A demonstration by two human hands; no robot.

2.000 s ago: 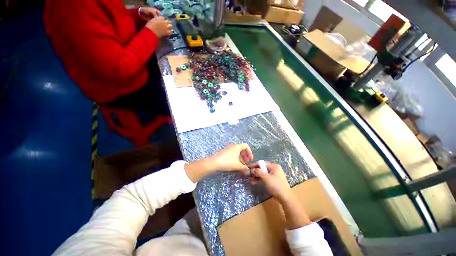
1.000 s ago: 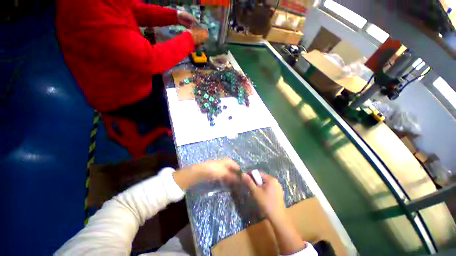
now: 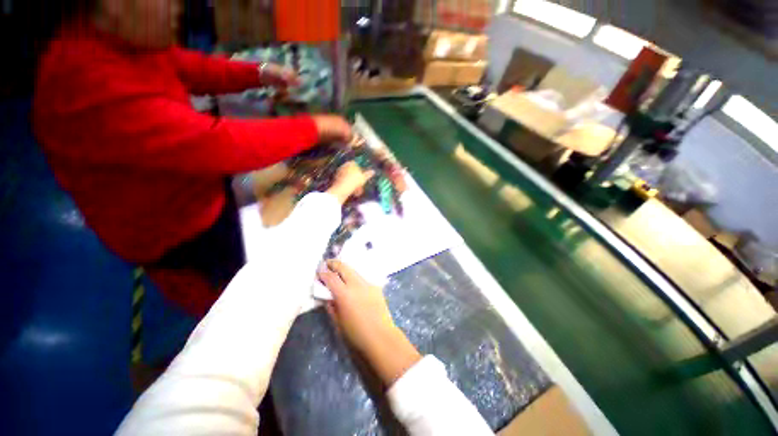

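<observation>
My left hand is stretched out to the tangled pile of small wired stators on the white sheet. Its fingers are blurred over the pile, and whether they hold a piece cannot be told. My right hand is nearer, over the white sheet's near edge, with curled fingers. The white-handled tool shows partly at its fingertips, largely hidden by the hand and my left sleeve.
A coworker in red sits at the left, one hand reaching to the pile's far side. Bubble wrap covers the near bench, with cardboard at its lower edge. The green conveyor runs along the right.
My left hand has moved from beside my right hand up to the pile. My right hand has moved left and forward. The coworker's arm has come to the pile. The view has shifted.
</observation>
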